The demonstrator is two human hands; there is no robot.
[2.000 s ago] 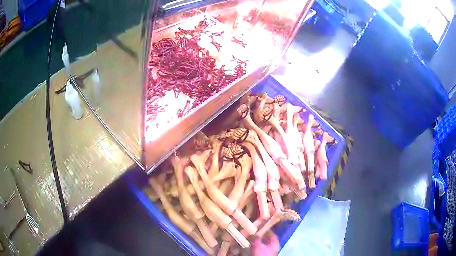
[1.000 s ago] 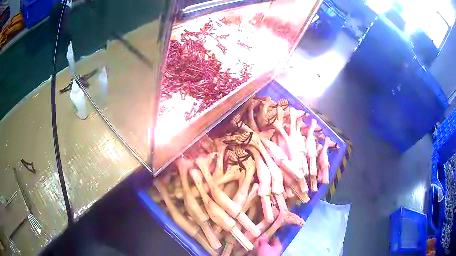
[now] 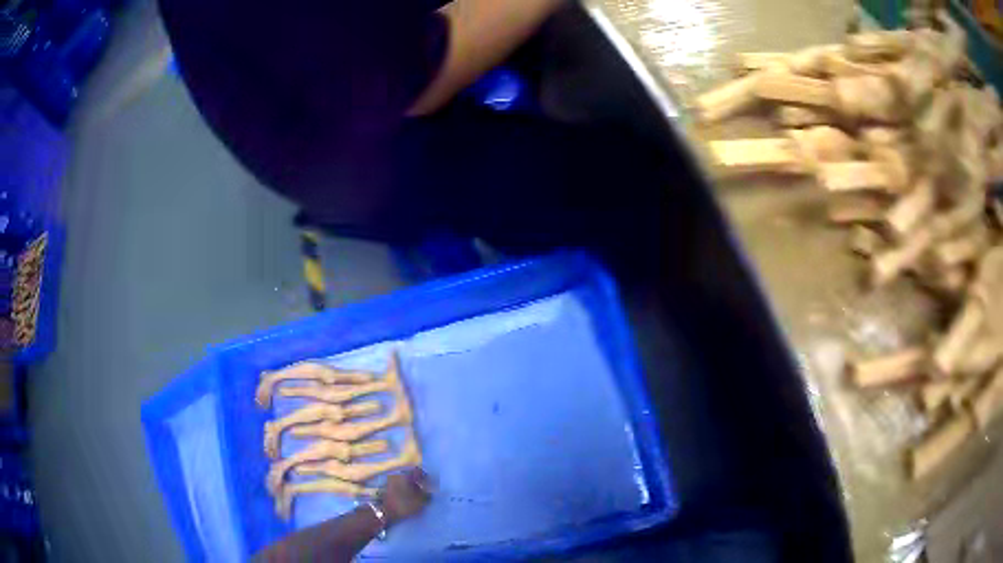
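Beige limb parts [image 3: 335, 429] lie side by side in a row at the left of a blue shallow tray [image 3: 434, 308] with a pale lining. My left hand [image 3: 405, 493], bare with a band at the wrist, reaches in from the bottom edge. It touches or lies just beside the lower end of the row. Blur hides the fingers, so I cannot tell if it grips a part. My right hand is not in view.
A large heap of beige limb parts [image 3: 880, 143] lies on the shiny bench [image 3: 759, 236] at right. A person in dark clothing [image 3: 319, 99], with a bare arm, is at the top. Another blue tray edge [image 3: 182, 467] shows at left.
The view has swung from the parts box and full blue crate to the shallow tray and heaped bench. The hand at the crate is out of view; my left hand now shows at the tray.
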